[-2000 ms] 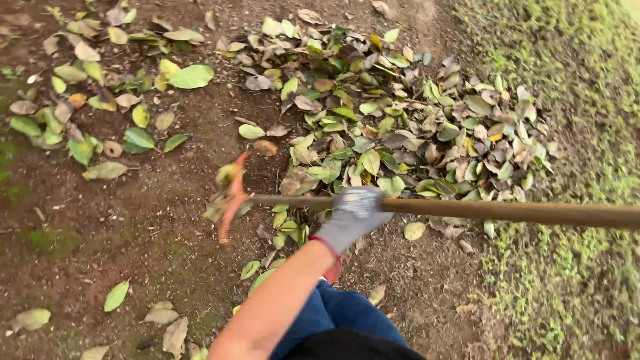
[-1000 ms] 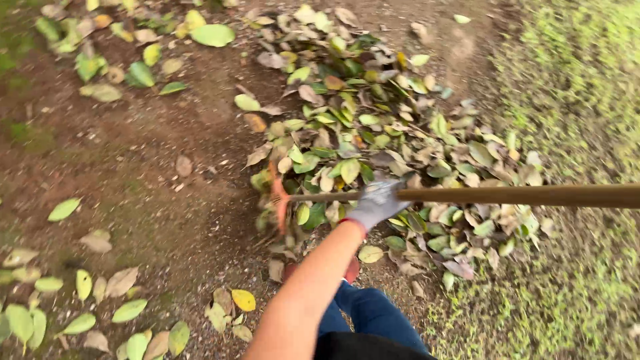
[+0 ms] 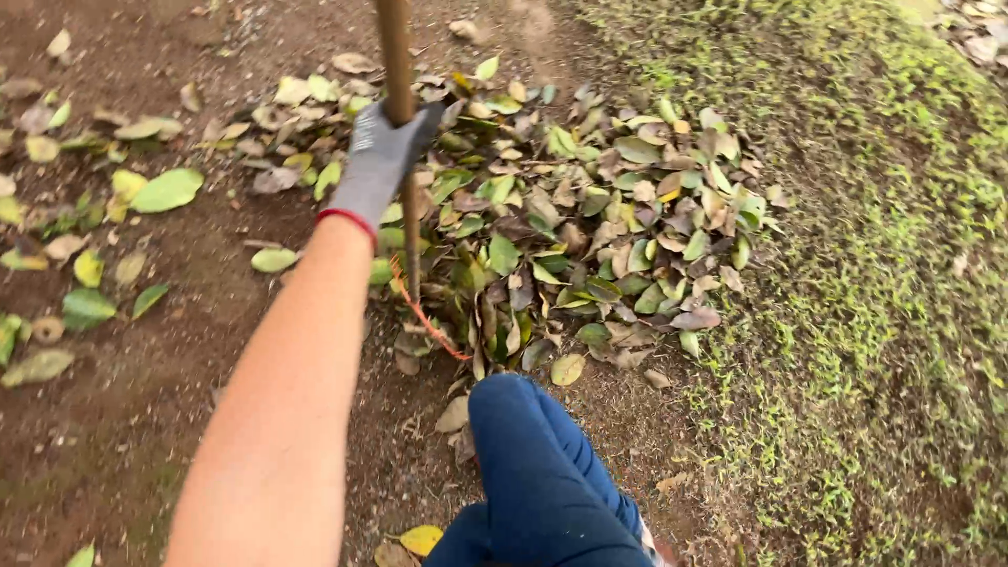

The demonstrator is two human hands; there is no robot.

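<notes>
My left hand (image 3: 387, 150), in a grey work glove with a red cuff, is closed round the wooden handle (image 3: 396, 59) of a rake. The handle stands steeply, running out past the top edge of the view. Below the hand, the orange rake head (image 3: 429, 321) touches the near left side of a heap of green and brown leaves (image 3: 583, 220). Some of the head is hidden among the leaves. My right hand is out of view.
Scattered leaves (image 3: 87, 307) lie on the bare soil at the left. Grass (image 3: 866, 315) covers the ground at the right. My legs in blue trousers (image 3: 543, 480) are bent just below the heap.
The rake handle has swung from lying across the view toward the right to pointing up toward the top. The rake head has moved right, against the leaf heap. My left hand still holds the handle.
</notes>
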